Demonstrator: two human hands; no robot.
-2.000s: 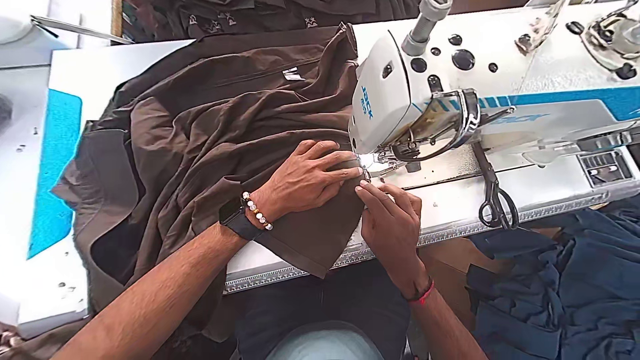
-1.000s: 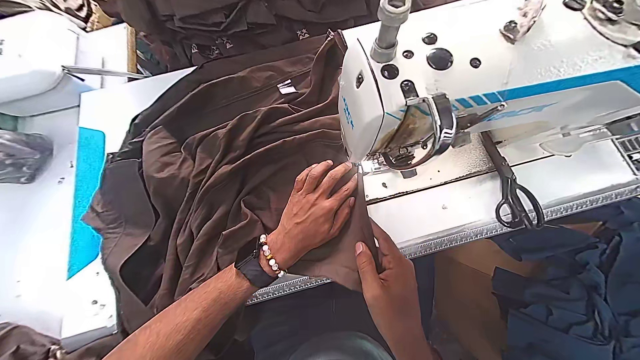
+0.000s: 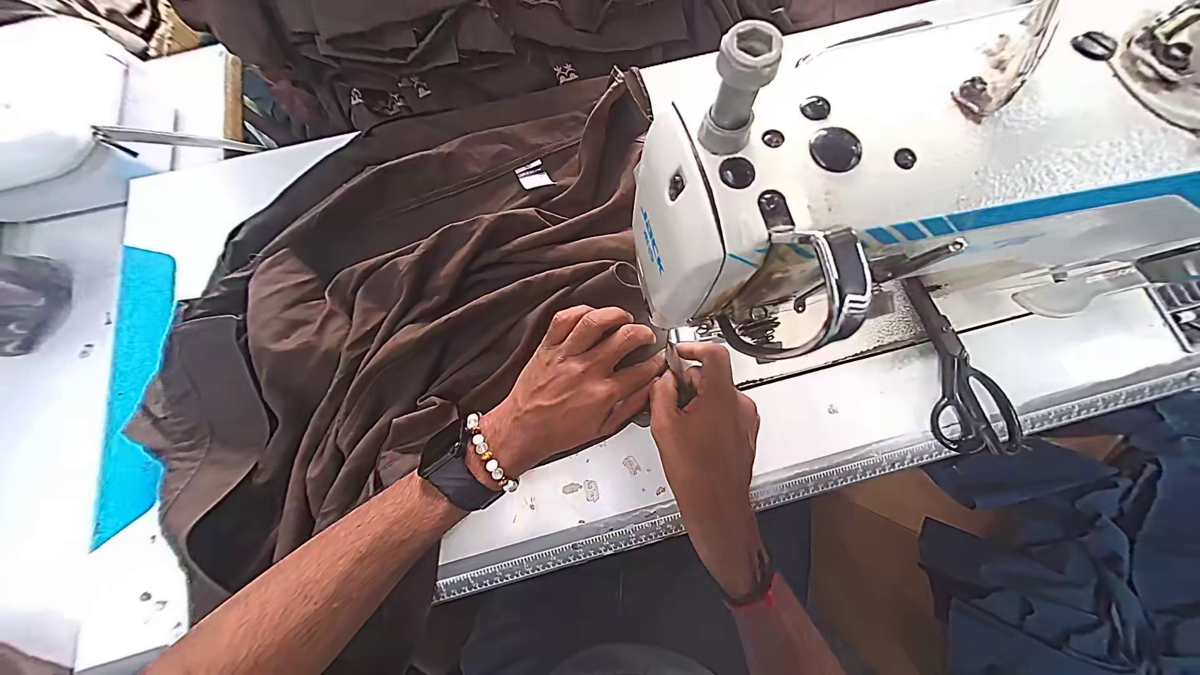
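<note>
A brown fabric garment (image 3: 441, 253) with a small white label (image 3: 534, 175) lies in folds left of the white Jack sewing machine (image 3: 694, 216). My left hand (image 3: 586, 384), with a watch and a beaded bracelet at the wrist, presses on the garment beside the needle area, fingertips at its edge. My right hand (image 3: 708, 431) pinches the edge of the garment between thumb and fingers just in front of the presser foot. The fingertips of both hands nearly meet there. The needle is hidden behind the machine head and my fingers.
Black-handled scissors (image 3: 970, 412) lie on the table right of my right hand, handles over the front edge. A measuring tape (image 3: 600, 553) runs along that edge. Dark blue cloth (image 3: 1059, 553) is piled at the lower right. More brown garments (image 3: 422, 47) lie behind the table.
My right hand has moved up from the hanging corner of the garment to the edge by the presser foot. That corner no longer hangs over the table's front edge between my hands.
</note>
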